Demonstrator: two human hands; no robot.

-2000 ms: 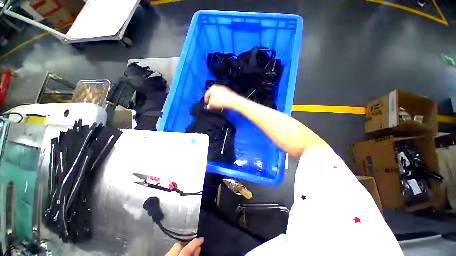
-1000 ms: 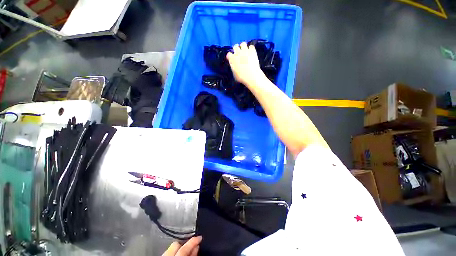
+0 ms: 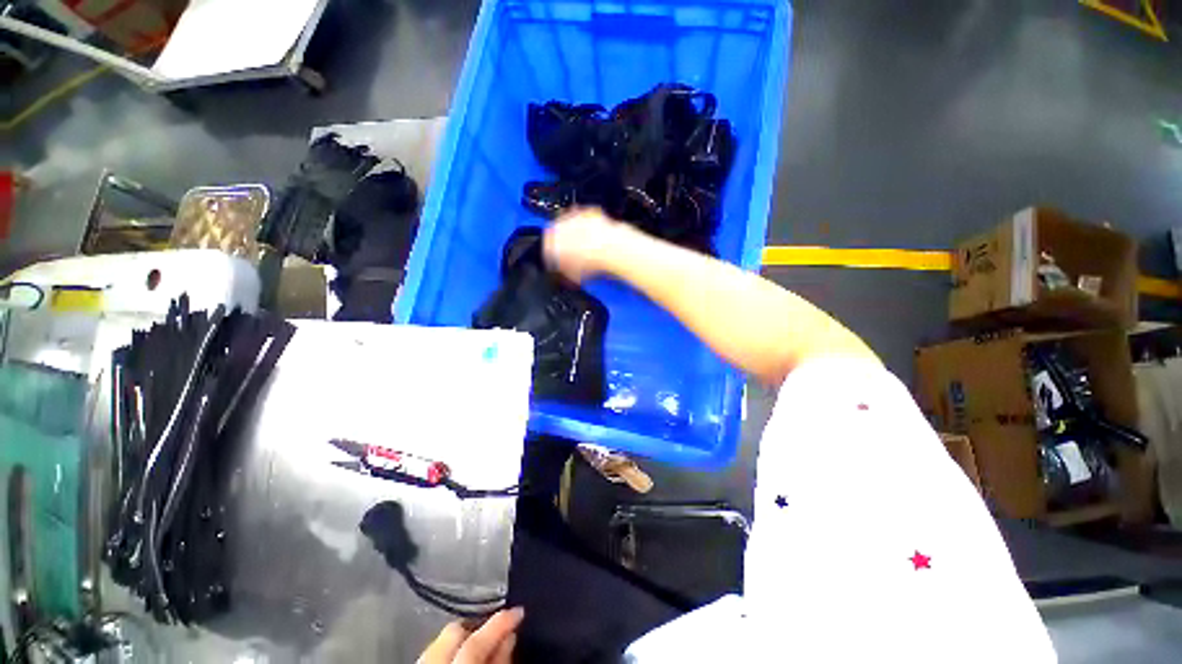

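A deep blue crate stands right of the metal table. Black sewn pieces lie in a heap in its far part, and another black bundle lies near its left side. My right hand is inside the crate, over the top of the near bundle. It is blurred, and whether its fingers hold anything cannot be told. My left hand rests at the table's front right edge, cut off by the bottom of the picture; only some fingers show.
Black zippers lie fanned on the metal table. Red-handled snips and a black cord with a plug-like end lie nearer its right edge. Black bundles sit on a side stand. Cardboard boxes stand right; a white trolley stands upper left.
My right hand has moved from the far heap back toward the near bundle, lower and to the left. The view has shifted slightly. My left hand has stayed at the table edge.
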